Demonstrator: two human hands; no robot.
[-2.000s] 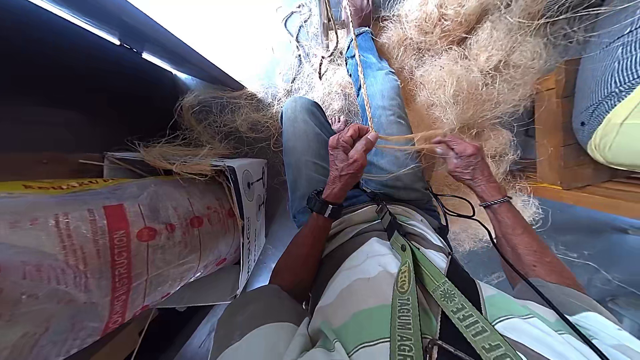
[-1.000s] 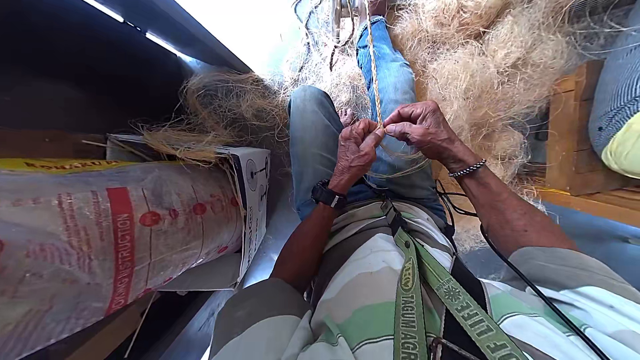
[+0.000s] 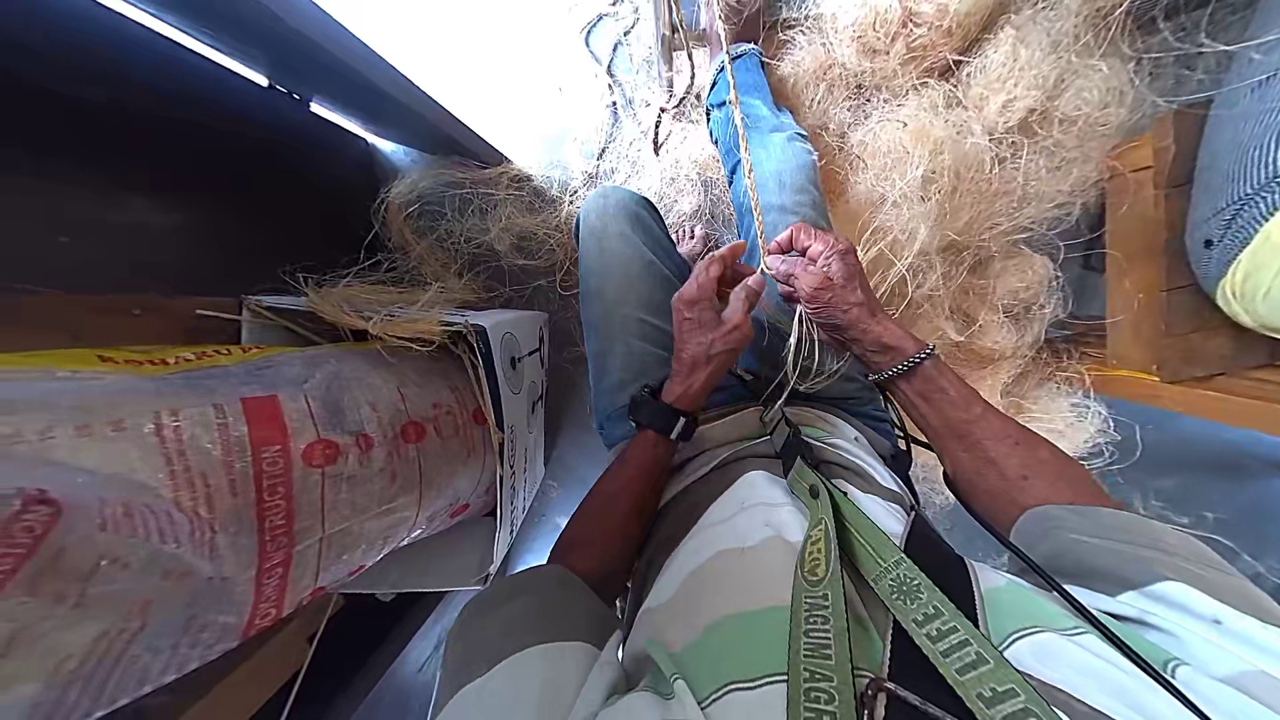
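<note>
A braided cord of pale plant fibre (image 3: 745, 150) runs from the top of the view, along my stretched leg, down to my hands. My right hand (image 3: 825, 290) pinches its lower end between thumb and fingers, and loose fibre strands (image 3: 802, 355) hang below that grip. Just to the left, my left hand (image 3: 715, 315) has its thumb and fingers apart close to the cord's end; whether a thin strand lies between them is too fine to tell.
Loose tangled fibre (image 3: 960, 150) spreads on the right, with more fibre (image 3: 480, 230) at left. A cardboard box (image 3: 520, 420) and a printed plastic sack (image 3: 380, 460) stand on the left. Wooden framing (image 3: 1135, 260) and a seated person's clothed leg (image 3: 1230, 170) are at the right edge.
Two seconds ago my right hand held strands out to the right; it has come in to the cord. My left hand has loosened from the cord's end, and strands now hang below my right hand.
</note>
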